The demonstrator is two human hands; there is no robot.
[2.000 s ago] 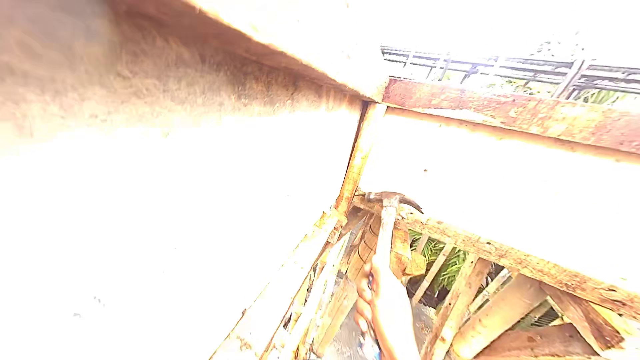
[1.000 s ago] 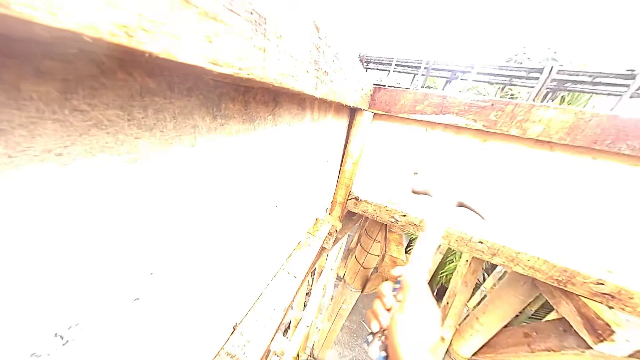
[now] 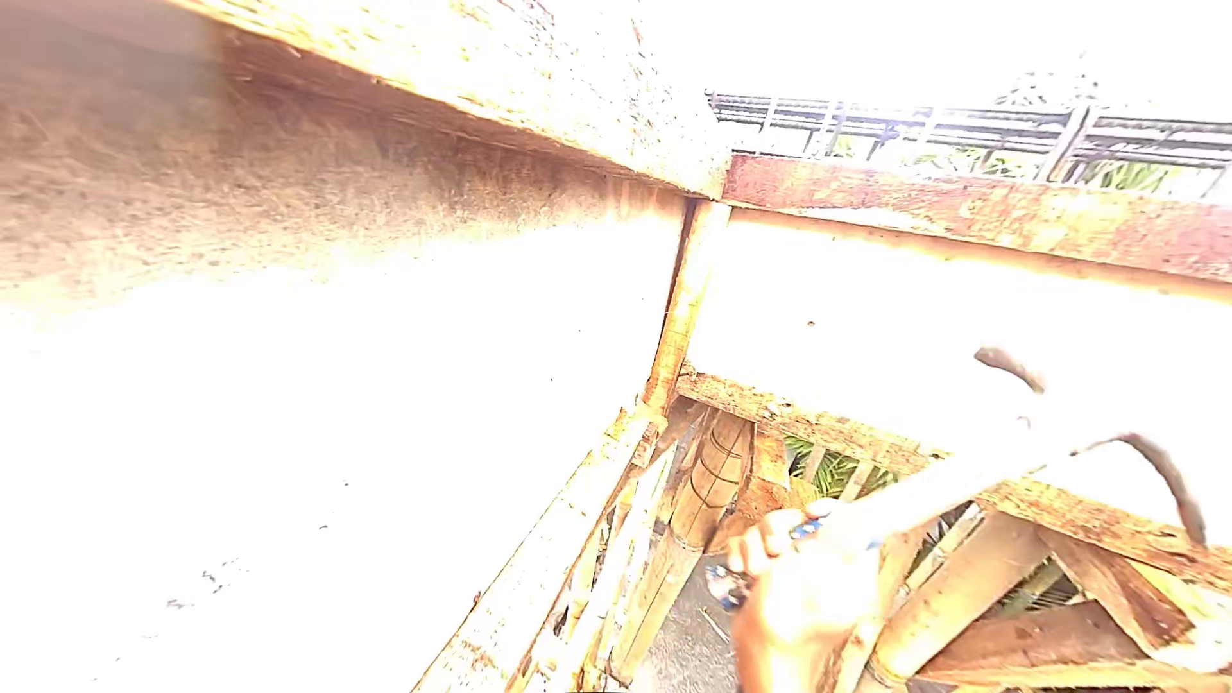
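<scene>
My right hand is at the lower right of centre, its fingers closed around the handle of a claw hammer. Bits of blue show at the grip. The hammer tilts up and to the right; its head is partly washed out by glare, and a dark curved claw stands out at the right. Behind the hammer runs a rough wooden board along the lower edge of a pale panel. My left hand is not in view.
An upright wooden post stands in the corner between two bright panels. A reddish beam tops the right one, and a thick beam tops the left. Bamboo poles and wooden pieces lean below. Metal railing stands beyond.
The hammer in my right hand has moved away from the corner post, to the right, and now tilts to the right. Two seconds ago its head was beside the post's foot.
</scene>
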